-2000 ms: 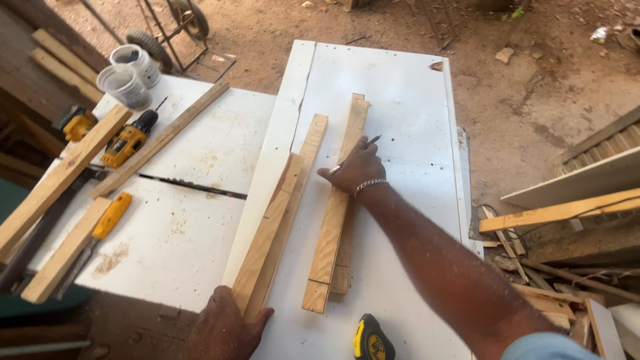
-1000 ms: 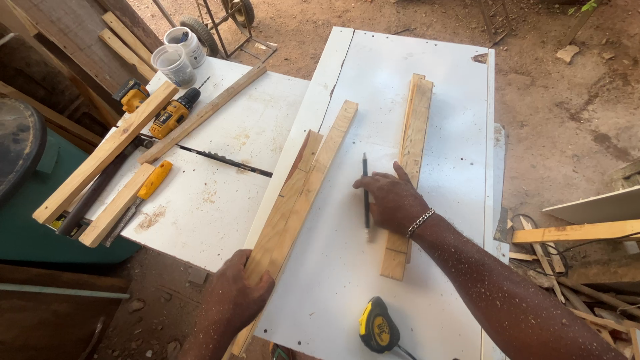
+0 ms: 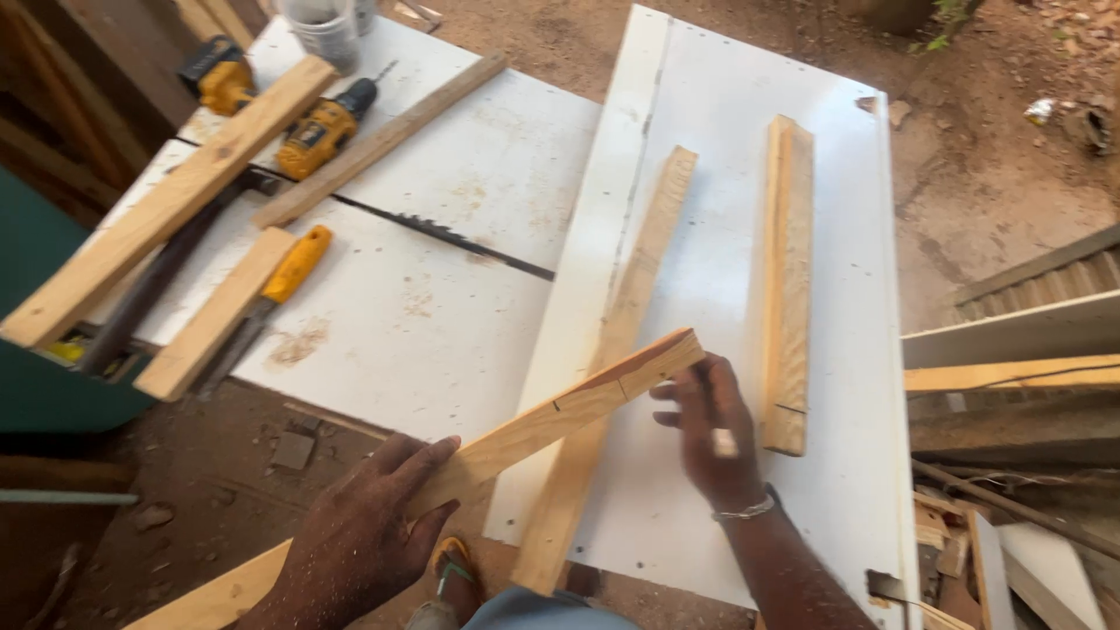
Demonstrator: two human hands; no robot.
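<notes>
My left hand (image 3: 376, 516) grips the near end of a short wooden batten (image 3: 569, 407) with dark pencil marks, tilted above the white board (image 3: 700, 490). At its far end is my right hand (image 3: 713, 429), blurred, with a bracelet at the wrist. A small pale end of something shows among its fingers; whether they touch the batten or hold that thing is unclear. Beneath the raised batten, a longer wooden batten (image 3: 643, 262) lies on the board. To the right lie wooden strips side by side (image 3: 792, 280), one with a dark line near its lower end.
On the left white table top (image 3: 437, 324) lie a yellow cordless drill (image 3: 319, 136), a yellow-handled saw (image 3: 297, 262), and several wood pieces (image 3: 175, 210). A dark toothed blade (image 3: 446, 236) runs along a gap. Plastic tubs (image 3: 324, 31) stand behind. Offcuts (image 3: 954, 560) lie at lower right.
The marked batten has been lifted off the longer one beside it and turned slantwise. My right hand has moved from the right-hand strips toward its far end. The tape measure has gone from view.
</notes>
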